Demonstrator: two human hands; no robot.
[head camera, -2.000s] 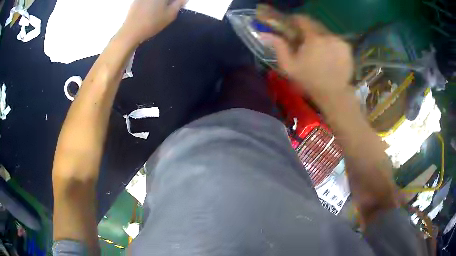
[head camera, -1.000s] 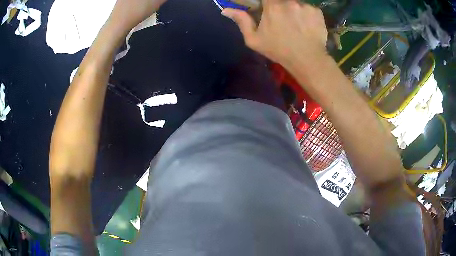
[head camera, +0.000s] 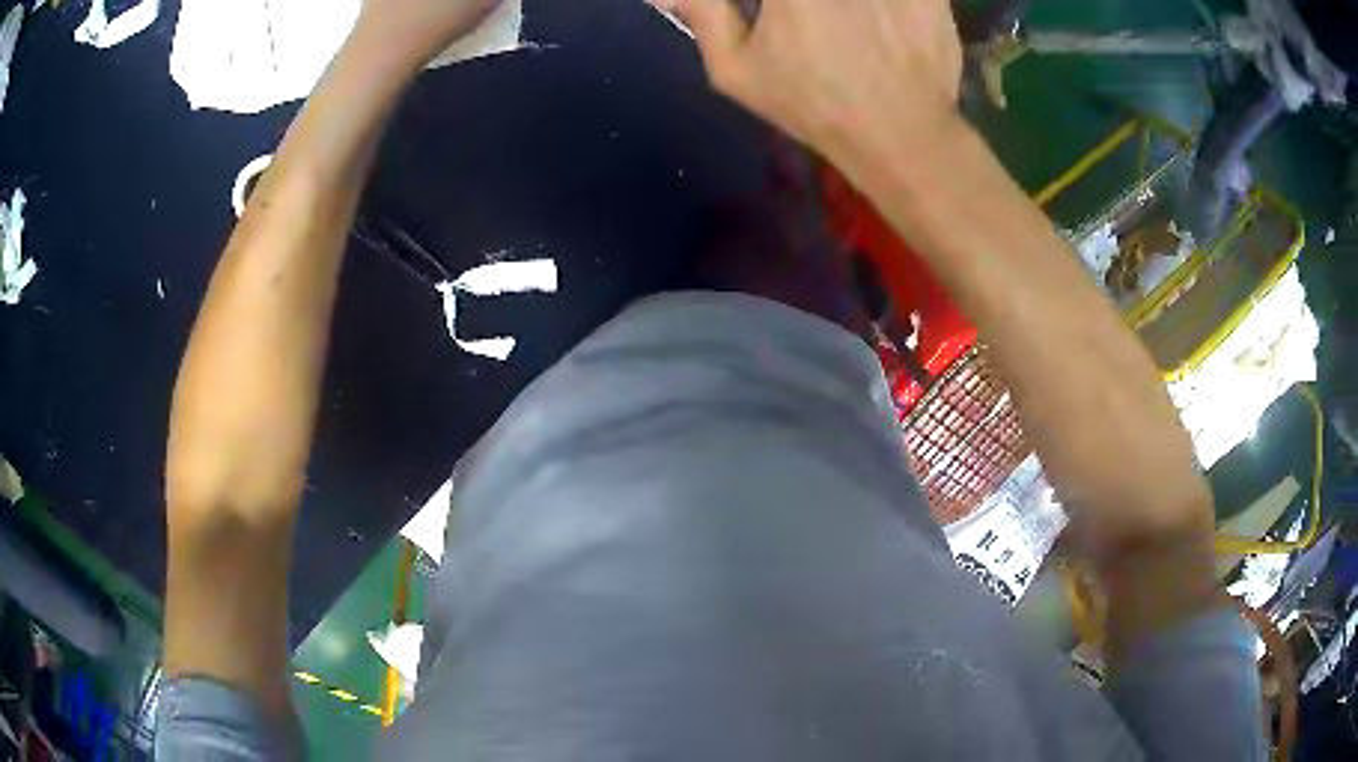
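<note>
A large white fabric panel (head camera: 246, 57) lies on the black table (head camera: 581, 164) at the top left, partly behind my left arm. My left hand (head camera: 425, 18) is at the top edge, its fingers cut off, beside another white piece (head camera: 489, 33). My right hand (head camera: 842, 63) is at the top edge, fingers bent and partly cut off; what it holds is out of view. A white tape ring (head camera: 250, 185) is partly hidden by my left forearm. Bent white tape offcuts (head camera: 509, 277) lie near a thin dark tool (head camera: 399, 243).
White scraps (head camera: 122, 21) lie at the upper left of the table. To the right are a red object (head camera: 931, 320), a reddish grid-like thing (head camera: 965, 439), a printed sheet (head camera: 1013, 536), and a yellow frame (head camera: 1273, 238) with white cloth (head camera: 1251, 365). My shirt fills the lower middle.
The blue-detailed iron seen earlier at my right hand is out of view now. My right hand has moved left and up since the first frame. The table items have shifted in view.
</note>
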